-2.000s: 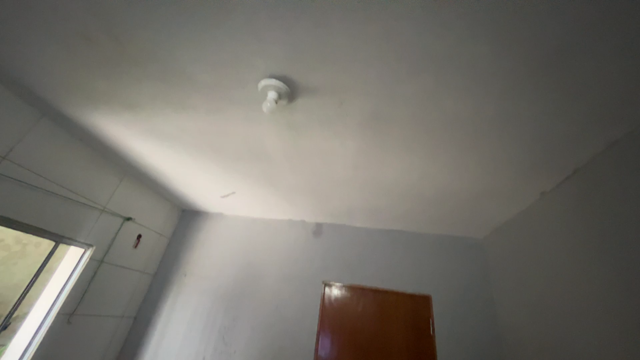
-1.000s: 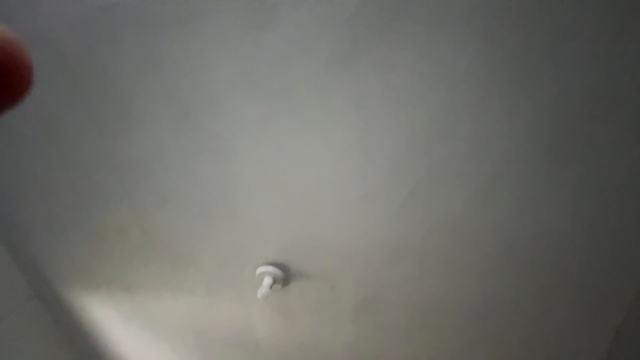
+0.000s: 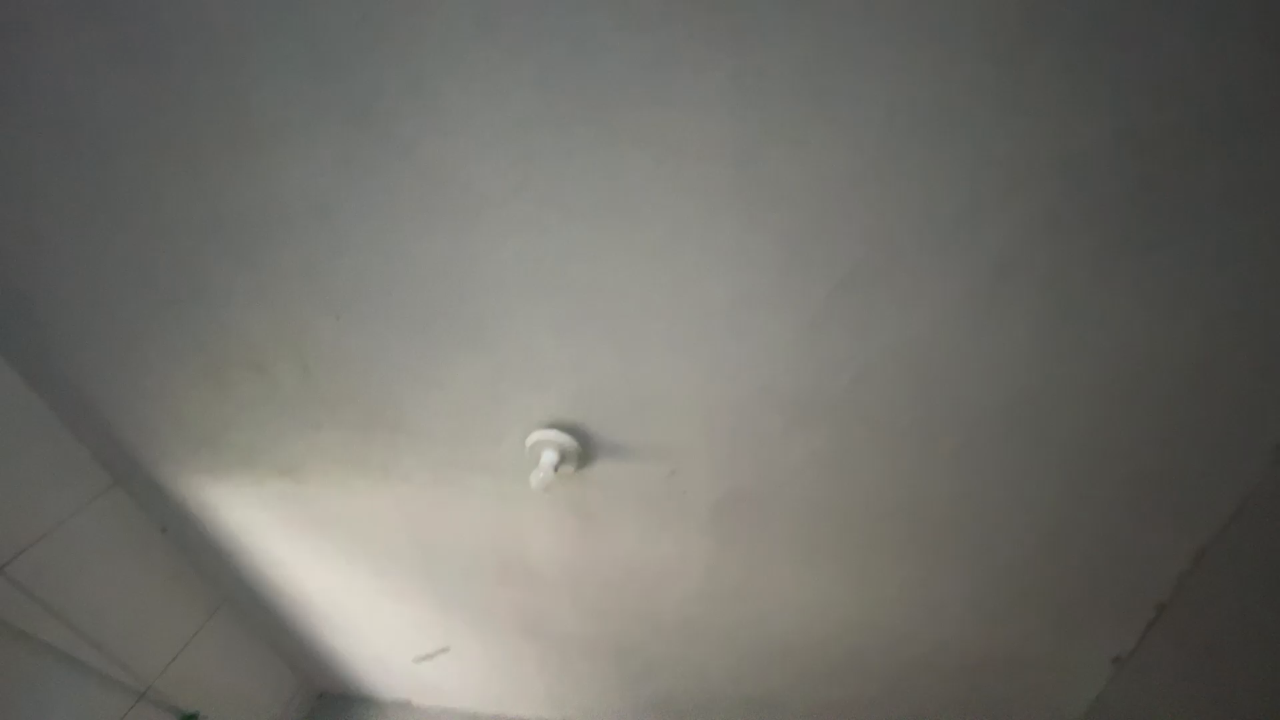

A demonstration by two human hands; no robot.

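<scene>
Neither my left hand nor my right hand is in the head view, so what they hold or touch is hidden. The view is tilted up at a pale ceiling (image 3: 640, 300). A white ceiling lamp holder (image 3: 553, 448) with a small bulb is fixed to it, a little below the middle of the picture, and casts a shadow to its right.
A tiled wall (image 3: 110, 590) meets the ceiling at the lower left, with a cable or line running across it. Another wall (image 3: 1220, 640) lies in shade at the lower right. Light falls on the ceiling near the left wall.
The view has tilted up since the earliest frame, where a wooden door and a window showed. A blurred fingertip at the left edge one second ago is gone from view.
</scene>
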